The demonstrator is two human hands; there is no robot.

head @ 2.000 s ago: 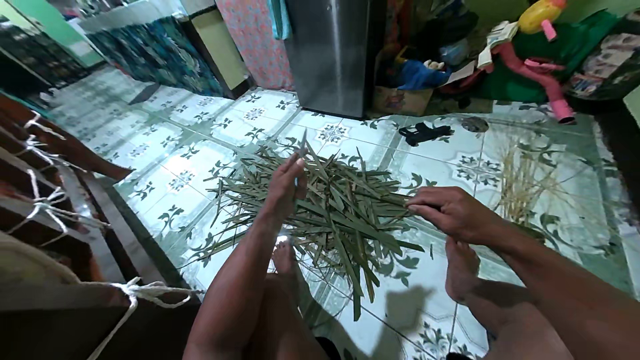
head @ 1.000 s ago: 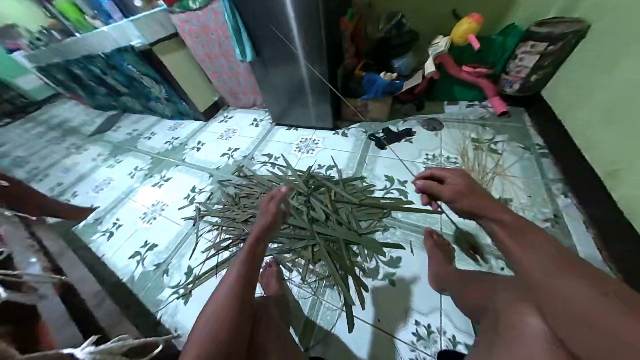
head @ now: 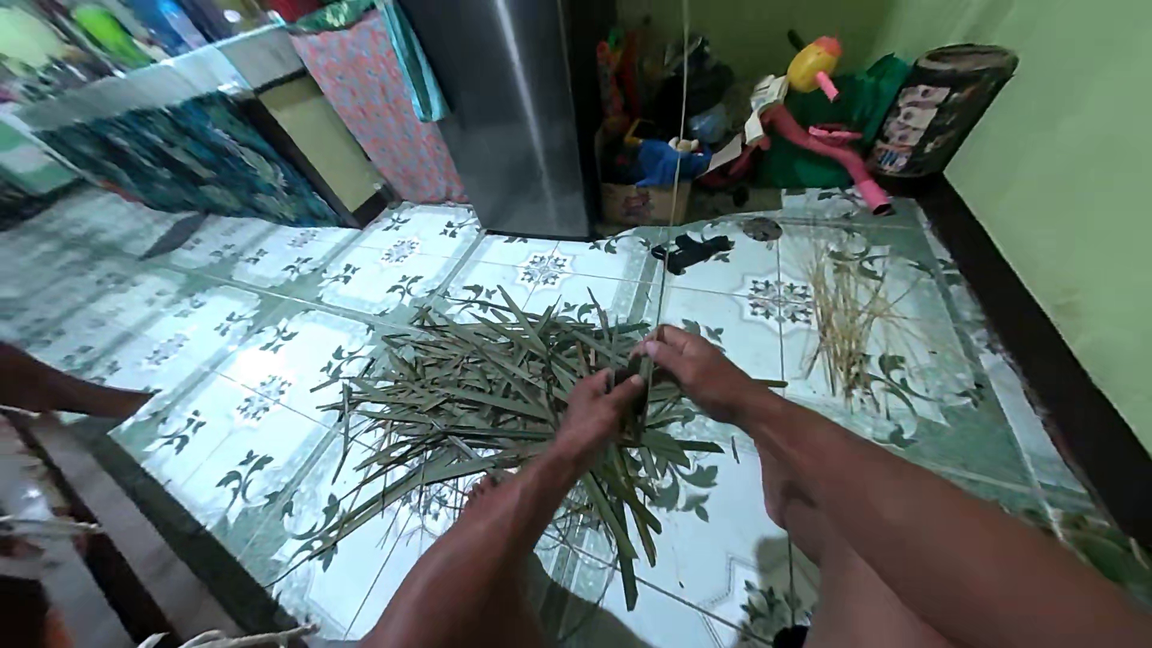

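Note:
A heap of long green leaf strips (head: pixel 486 387) lies on the tiled floor between my feet. Above its right side my hands meet. My right hand (head: pixel 693 364) pinches a thin, long leaf midrib (head: pixel 675 198) that stands up in front of me. Just below and left of it, my left hand (head: pixel 607 405) has its fingers closed around the lower part of the same piece, where a dark green leaf blade shows. A loose bunch of thin pale midribs (head: pixel 850 333) lies on the floor to the right.
Behind the heap stand a grey refrigerator (head: pixel 513 117) and a cardboard box (head: pixel 639 202) of toys. A black cloth-like item (head: pixel 693 252) lies on the tiles. Another person's foot (head: pixel 108 400) is at the left. A wooden slatted piece (head: pixel 117 540) is at lower left.
My left hand has moved right from over the heap to meet my right hand. The long midrib, slanting up to the left one second ago, now stands nearly upright.

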